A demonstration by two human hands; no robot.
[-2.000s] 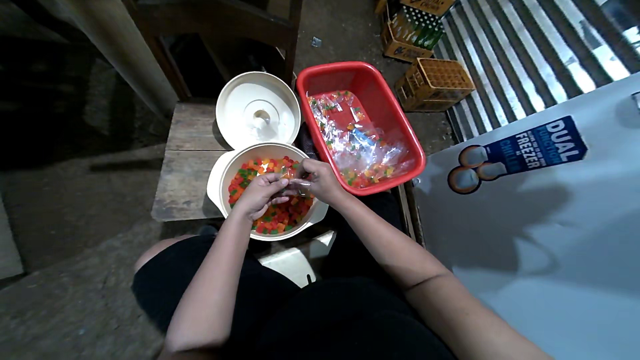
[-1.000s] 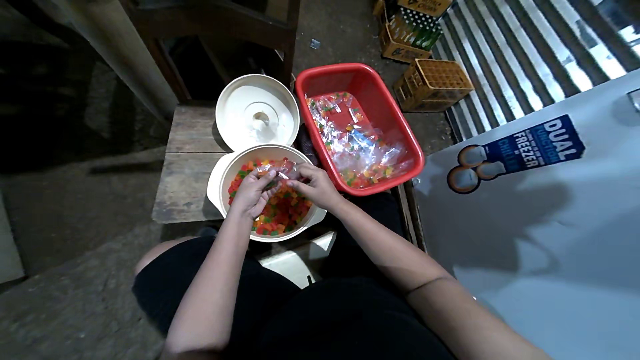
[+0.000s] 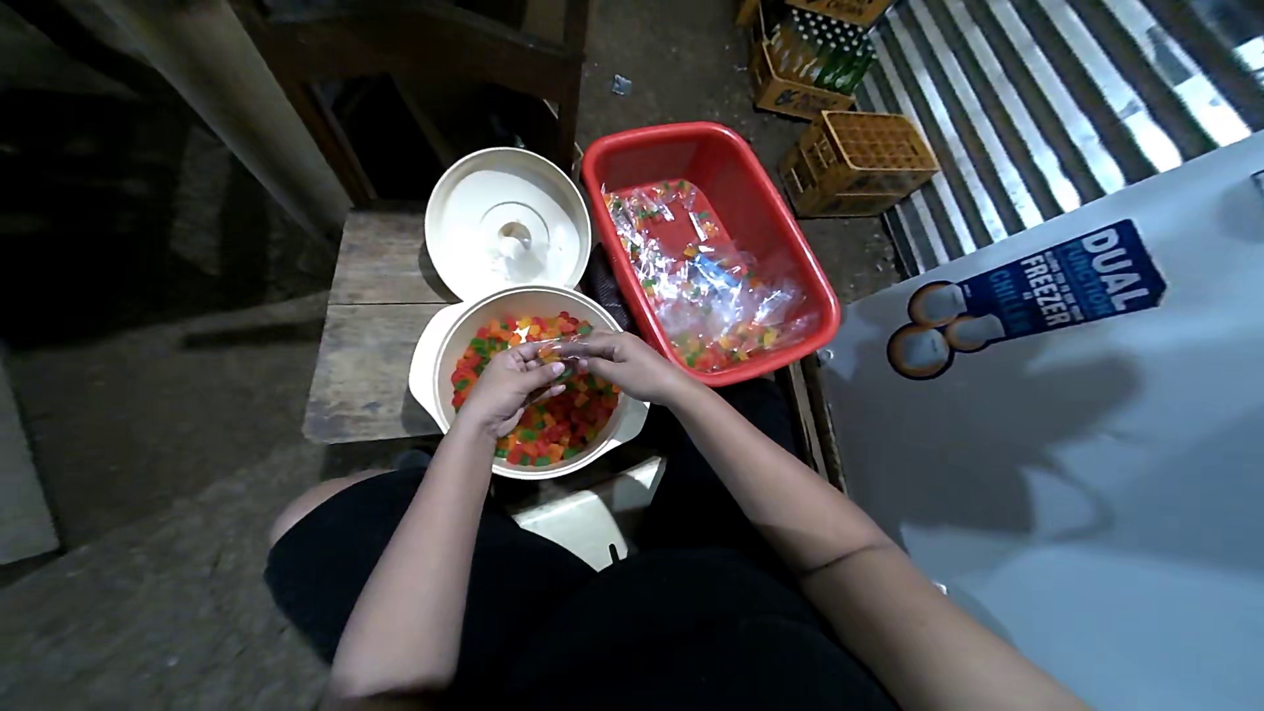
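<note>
My left hand (image 3: 512, 388) and my right hand (image 3: 624, 363) meet above a white plastic tub (image 3: 431, 370). Between their fingertips is a small clear plastic bag (image 3: 563, 348), pinched from both sides; its contents are hard to make out. Red, orange and green candy cubes (image 3: 563, 434) fill much of the tub below. The tub's round white lid (image 3: 474, 212) lies with its inside up behind it. To the right, a red plastic basin (image 3: 805, 267) holds many clear bags (image 3: 716, 296), some with similar coloured cubes inside.
Tub and lid rest on a wooden bench (image 3: 370, 346). A white freezer (image 3: 987, 434) stands close on the right. Beyond the basin are a yellow bottle crate (image 3: 859, 163) and a crate of green bottles (image 3: 815, 59). A wooden chair (image 3: 434, 44) stands behind the lid.
Both hands stay over the tub with the clear plastic between them, while their fingers have shifted a little. The tub, lid and basin have not moved.
</note>
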